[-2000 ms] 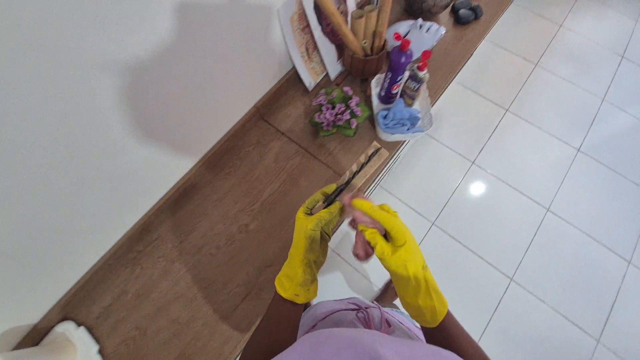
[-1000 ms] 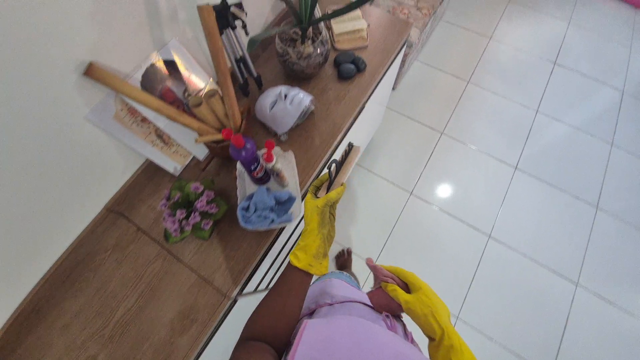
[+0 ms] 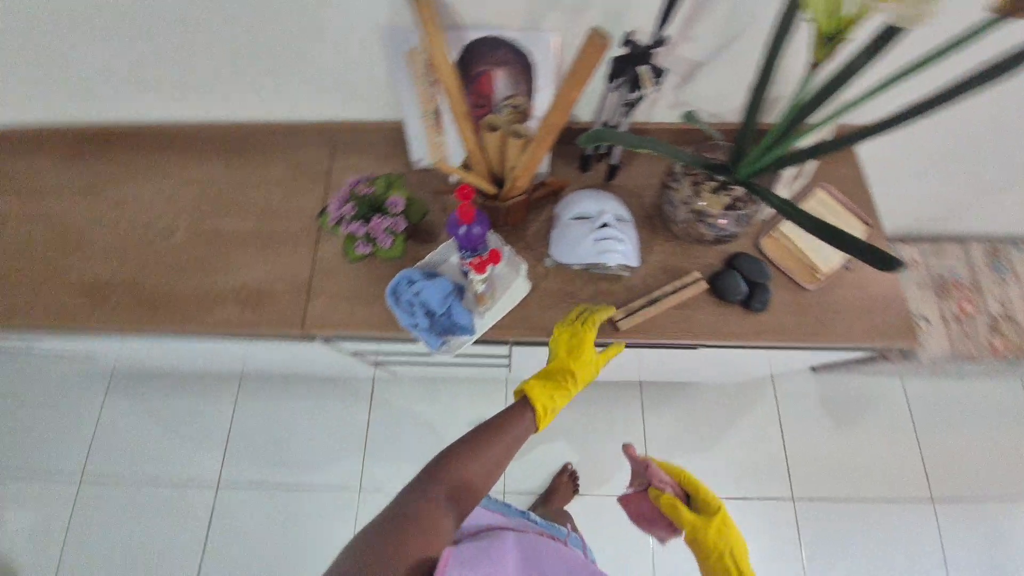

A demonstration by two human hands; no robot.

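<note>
My left hand, in a yellow rubber glove, is at the front edge of a wooden sideboard top. Its fingers are apart, close to the left end of a long wooden holder with a dark groove; whether they touch it is hard to tell. My right hand, also gloved in yellow, holds a pink cloth above the floor. Behind the holder lies a white face mask. To the left, a white tray bears a blue cloth and bottles with red caps.
Dark stones lie right of the holder, near a small dish and a glass vase with long leaves. Purple flowers stand left of the tray. Behind are wooden sticks in a pot, a picture and a small tripod.
The wooden holder, in my left hand before, now lies on the sideboard and that hand has opened. My right hand still holds the pink cloth. The view has turned toward the sideboard.
</note>
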